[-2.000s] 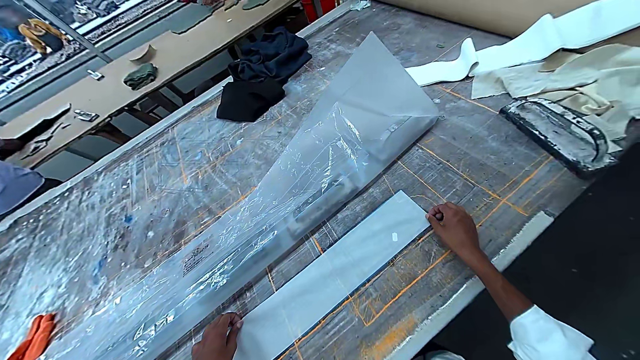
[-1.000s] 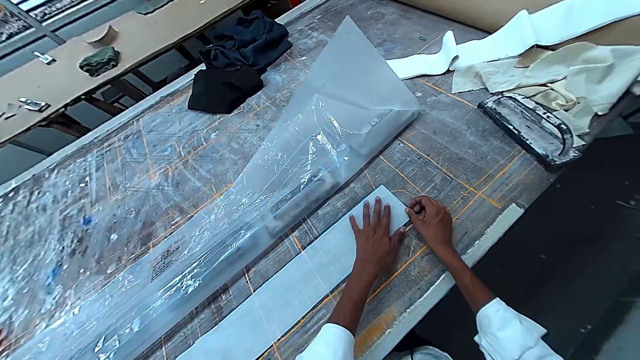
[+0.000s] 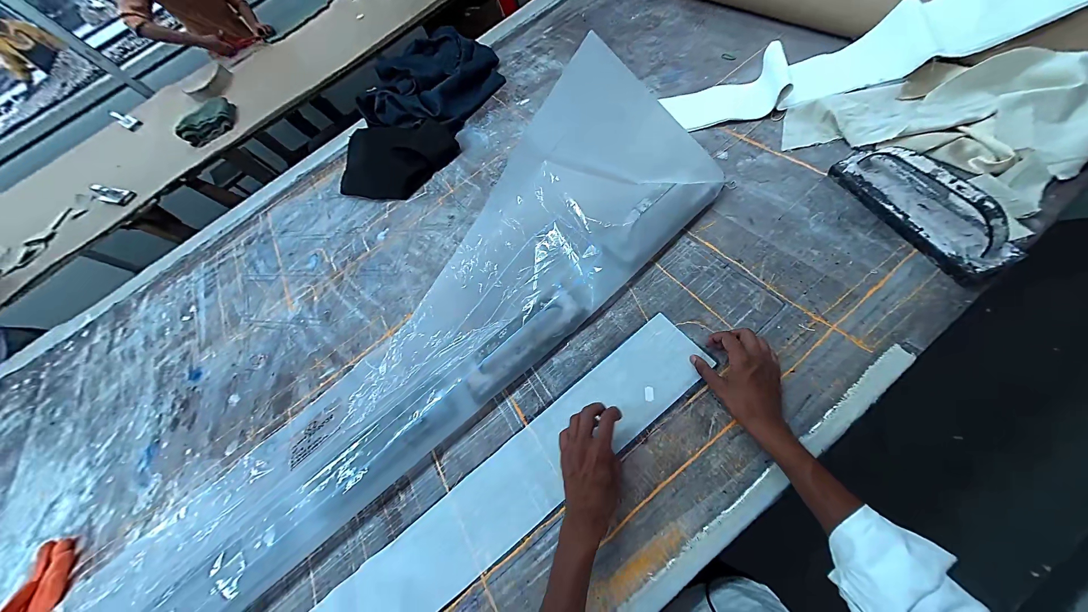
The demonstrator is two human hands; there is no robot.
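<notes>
A long pale strip of sheet material [image 3: 510,476] lies diagonally on the worn table [image 3: 748,229], with a small white tag [image 3: 649,393] near its far end. My left hand [image 3: 591,459] rests on the strip's near edge, its fingers curled. At the strip's far right corner is my right hand [image 3: 744,374], thumb and fingers close to the corner; whether a small dark thing is between them cannot be told. Beside the strip, a clear plastic sheet [image 3: 595,144] with printed writing spreads over the table.
Dark folded cloth [image 3: 399,161] lies at the table's far edge. At the right are a black-rimmed, paint-marked block [image 3: 926,208], cream cloth [image 3: 1020,110] and a white strip [image 3: 892,51]. Orange cloth [image 3: 51,578] sits lower left. A person [image 3: 195,25] works at another bench.
My left hand was flat on the strip near its far end a second ago; it has drawn back along it with fingers curled. My right hand stays at the corner.
</notes>
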